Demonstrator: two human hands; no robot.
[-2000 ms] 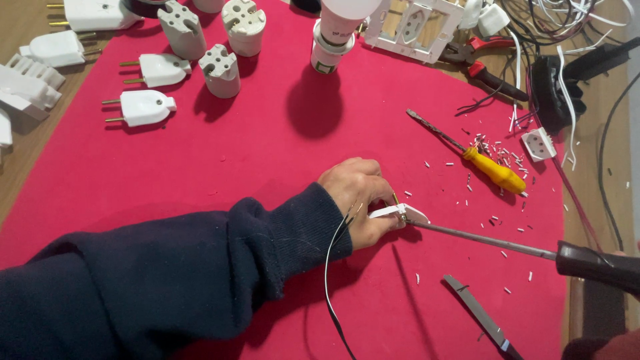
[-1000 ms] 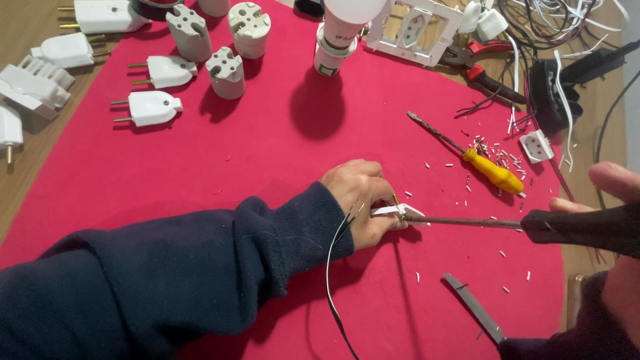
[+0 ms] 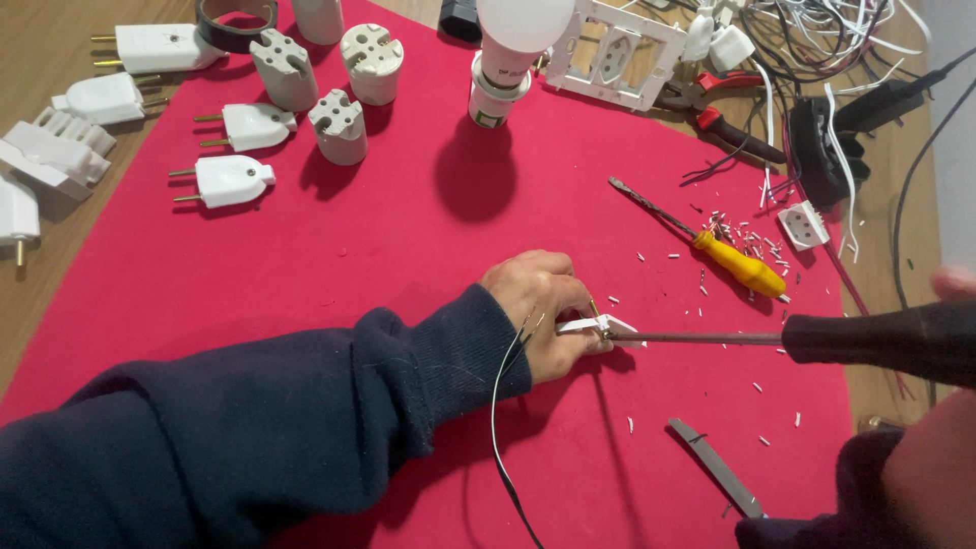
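Near the middle of the red mat (image 3: 366, 274), my left hand (image 3: 545, 309) pinches a small white plastic plug part (image 3: 621, 330) with a brass pin. The tip of a long screwdriver (image 3: 701, 338) with a dark handle meets a metal terminal on that part. At the right edge my right hand (image 3: 934, 457) is on the screwdriver's handle, blurred and partly out of frame. A black-and-white wire (image 3: 496, 427) with bare ends passes over my left cuff.
White plugs (image 3: 232, 181) and grey lamp sockets (image 3: 339, 130) stand upper left. A bulb in a holder (image 3: 499, 84) is at the top. A yellow screwdriver (image 3: 736, 263), pliers (image 3: 720, 122), a white socket module (image 3: 803, 226), insulation scraps and a grey blade (image 3: 717, 469) lie right.
My right hand has shifted its place around the screwdriver's handle, which has moved slightly. The left hand keeps its hold on the white part.
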